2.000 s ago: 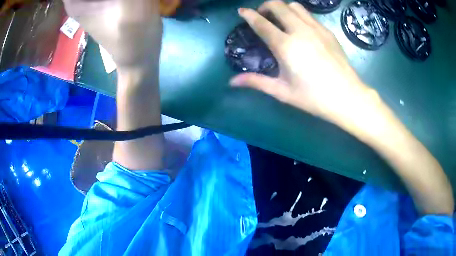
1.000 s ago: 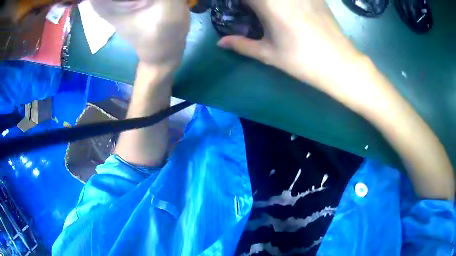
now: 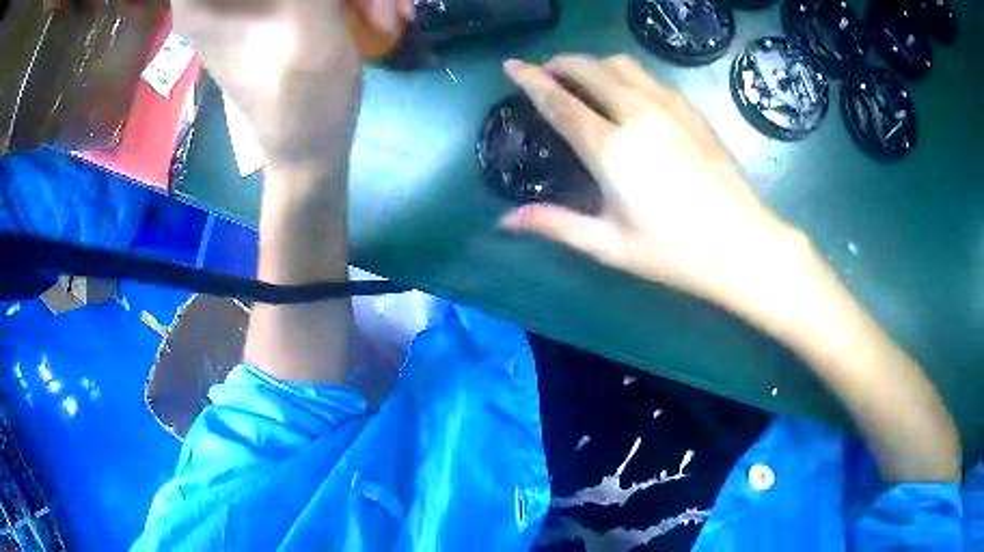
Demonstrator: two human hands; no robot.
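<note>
A round black housing [image 3: 523, 156] lies flat on the green bench top. My right hand [image 3: 674, 167] reaches in from the right, palm down, and holds it, with fingers over its far side and thumb at its near side; its right part is hidden. My left hand [image 3: 275, 65], blurred and cut by the top edge, grips an electric screwdriver [image 3: 378, 30]. Only an orange part and a dark front end pointing right show. The dark end is above and apart from the housing; its tip meets no screw that I can see.
Several black housings [image 3: 779, 88] lie at the upper right. A red item with a white label [image 3: 135, 124], a brown plastic-wrapped thing [image 3: 65, 65] and white paper [image 3: 243, 135] are at the left. A black cord [image 3: 194, 278] crosses my left forearm. A brown box [image 3: 200, 361] is below the bench edge.
The view tilted down and came back up, so the waiting housings show again. The screwdriver's dark front end has come into view at the top. My right hand stays on the housing.
</note>
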